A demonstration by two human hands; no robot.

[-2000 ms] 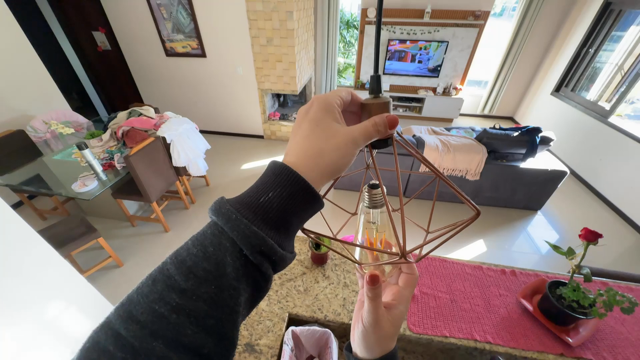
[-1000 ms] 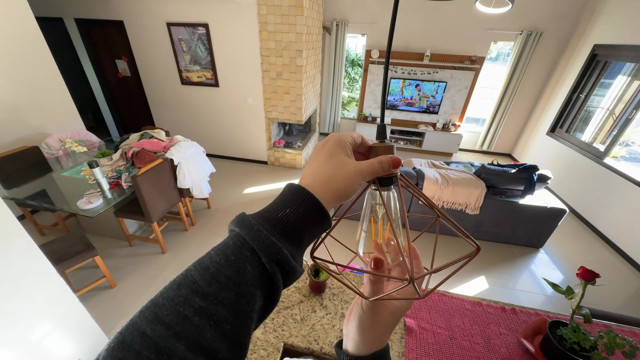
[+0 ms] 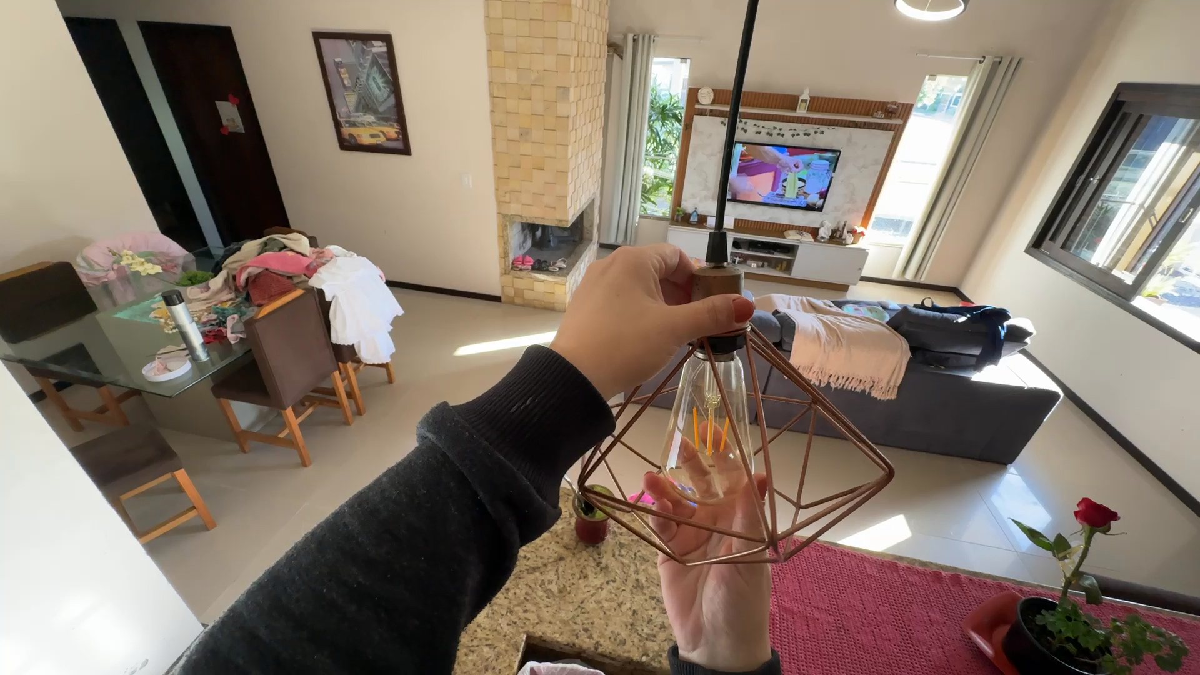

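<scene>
A pendant lamp with a copper-coloured wire cage shade [image 3: 816, 497] hangs from a black cord [image 3: 736, 122]. My left hand [image 3: 647, 309] grips its wooden lamp holder [image 3: 718, 282] from the left, thumb across the front. Inside the cage a clear filament bulb [image 3: 708, 422] stands upright with its top at the black socket [image 3: 725, 341]; its base is hidden there. Below, my right hand [image 3: 712, 562] reaches up into the cage, palm up, fingers around the lower end of the bulb. Some fingers show through the glass, and whether they press on it is hard to tell.
Under the lamp is a granite counter [image 3: 553, 600] with a small potted plant [image 3: 591, 516], a pink woven runner [image 3: 862, 609] and a potted red rose [image 3: 1059, 628]. Beyond stand a grey sofa [image 3: 937, 422], a television [image 3: 784, 176] and a glass dining table [image 3: 94, 352] heaped with clothes [image 3: 272, 267].
Two seconds ago the bulb was low in the cage with its screw base showing beneath the socket. My right hand has raised it to the socket. My left hand stays at the holder.
</scene>
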